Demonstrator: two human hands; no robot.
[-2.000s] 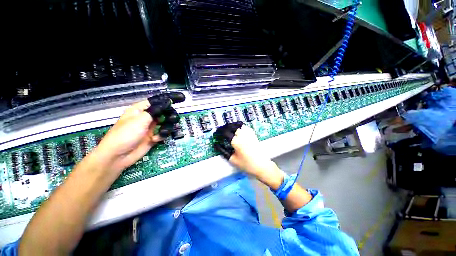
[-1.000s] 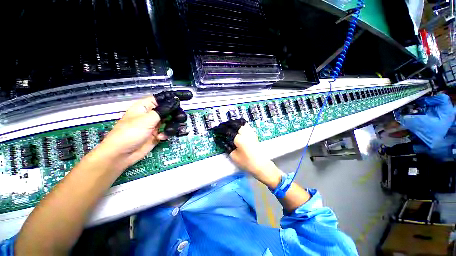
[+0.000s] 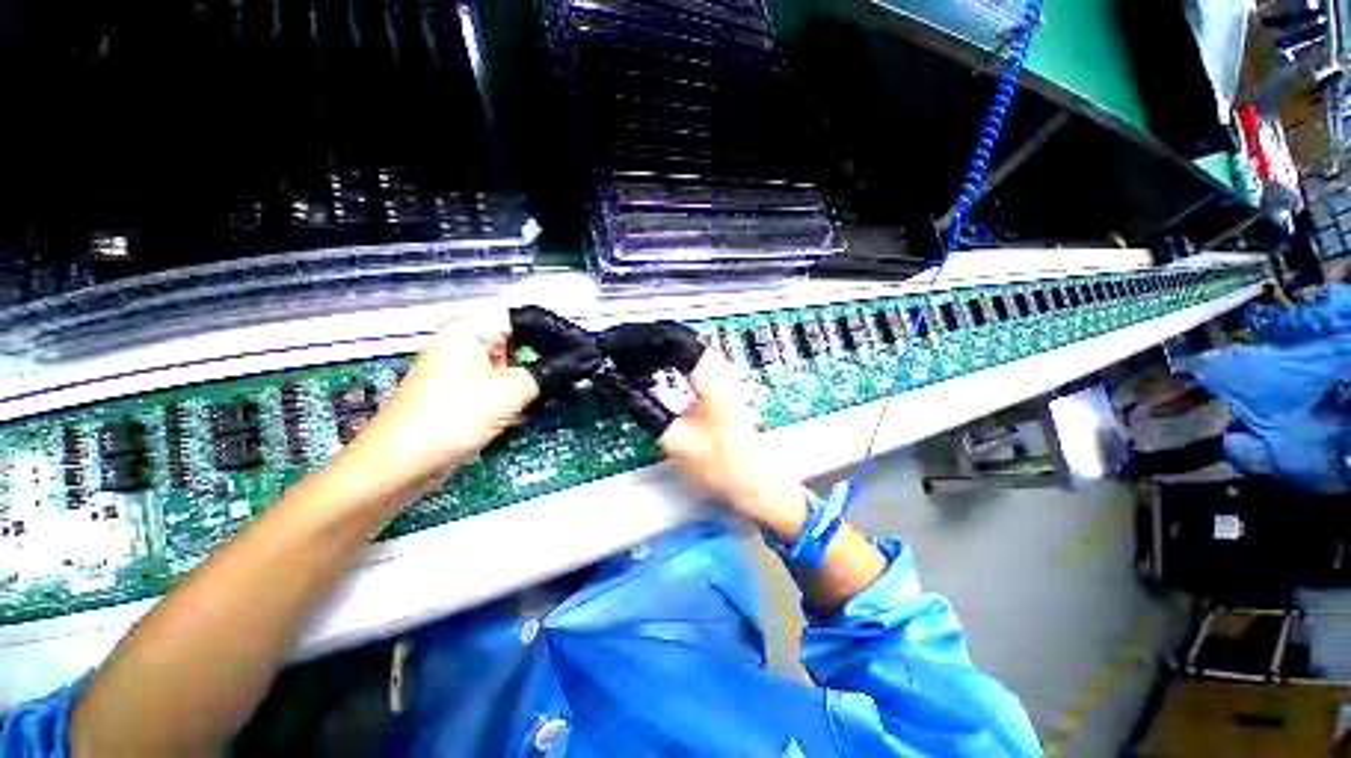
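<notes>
A long row of green circuit boards [image 3: 548,459] with black components runs across the view on the line. My left hand [image 3: 482,385], in black finger cots, is over the boards with its fingers bent. My right hand [image 3: 689,407], also in black cots, meets it fingertip to fingertip just above the boards. A small pale patch shows between the right fingers; I cannot tell whether it is a part or the board behind. The cots hide anything small pinched between the fingertips.
Ribbed plastic trays [image 3: 711,222] stand behind the line, with another stack [image 3: 297,274] at left. A blue coiled cord [image 3: 990,133] hangs at upper right and leads to my right wrist strap [image 3: 815,526]. A person in a blue smock [image 3: 1274,363] is at far right.
My hands have come together; they were apart above the boards before. The left fingers have moved right and the right fingers have turned left to meet them.
</notes>
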